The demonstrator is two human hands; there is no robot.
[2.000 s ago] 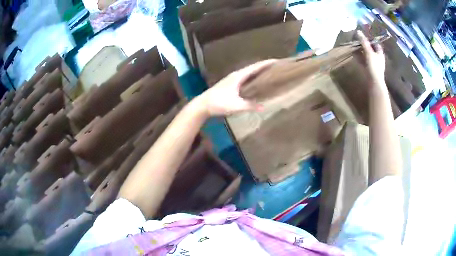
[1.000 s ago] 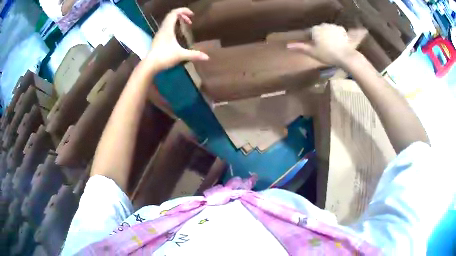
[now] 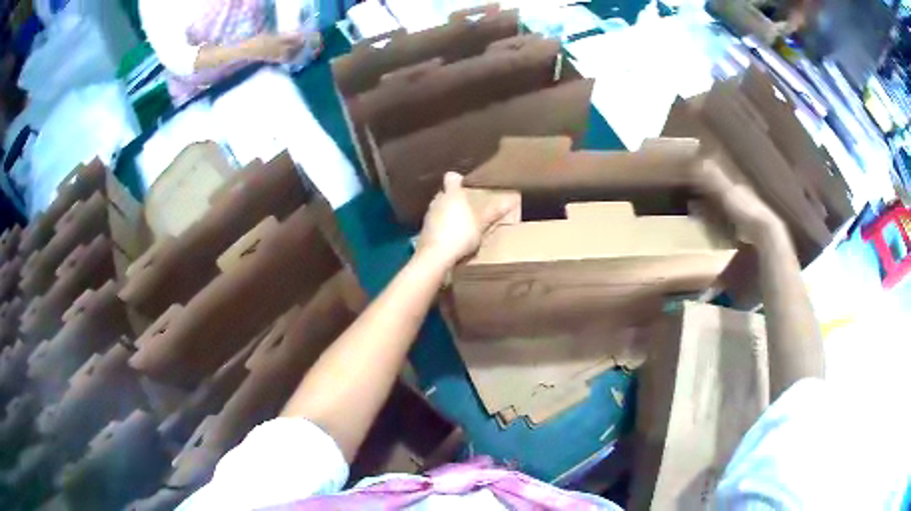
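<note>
A brown carton (image 3: 589, 284), partly folded, stands in front of me on top of flat blanks (image 3: 539, 374). Its front wall and a tan tabbed flap face me, and its lid panel stands up behind. My left hand (image 3: 461, 222) grips the carton's left end, with fingers at the short end flap. My right hand (image 3: 734, 200) is blurred at the carton's right end; whether its fingers hold the panel there cannot be told. The notched edges of the flat blanks show below the carton.
Rows of open boxes (image 3: 225, 289) cover the left side. More open boxes stand behind (image 3: 469, 110) and at the right (image 3: 764, 160). A tall carton (image 3: 714, 399) is near my right arm. A red stool (image 3: 889, 243) is at the far right. A person's arm (image 3: 245, 52) shows top left.
The cardboard piece has gone from a flatter sheet to a carton with raised walls. My left hand has moved down and right onto its left end. My right hand has moved to its right end.
</note>
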